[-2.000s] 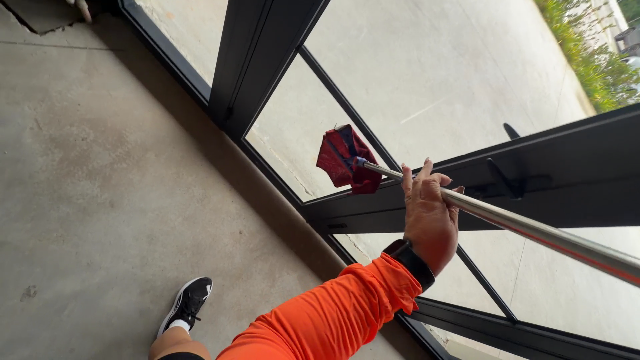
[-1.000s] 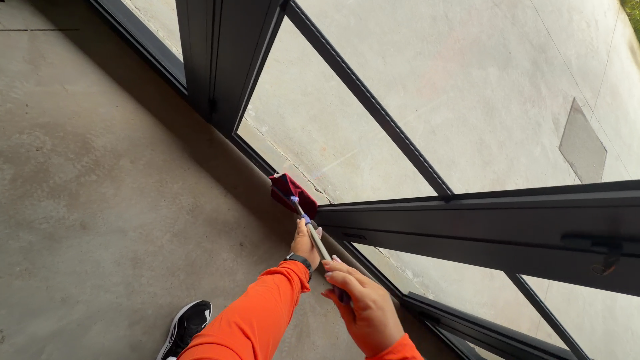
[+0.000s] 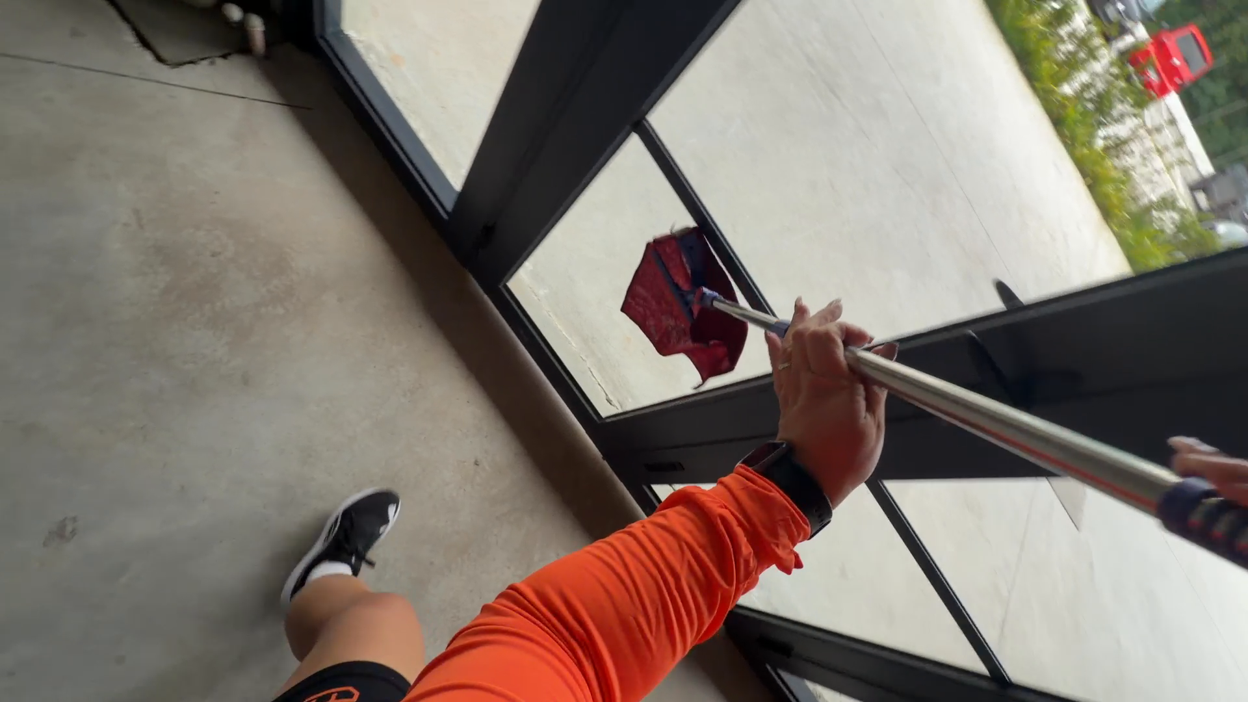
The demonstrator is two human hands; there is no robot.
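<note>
A metal telescopic pole runs from the right edge to a flat head wrapped in a dark red cloth. The cloth lies against the lower glass pane of a dark-framed door. My left hand, below an orange sleeve and a black watch, is closed around the pole not far from the head. At the right edge my right hand shows only in part, at the pole's dark ribbed grip; most of it is out of view.
Dark door frames cross the view, with a door handle near my left hand. Concrete floor lies at the left, where my foot in a black shoe stands. Outside the glass are plants and a red vehicle.
The cloth-covered head was at the pane's bottom corner a second ago and is now higher on the glass. My right hand has moved away from my left, towards the right edge. The view has shifted.
</note>
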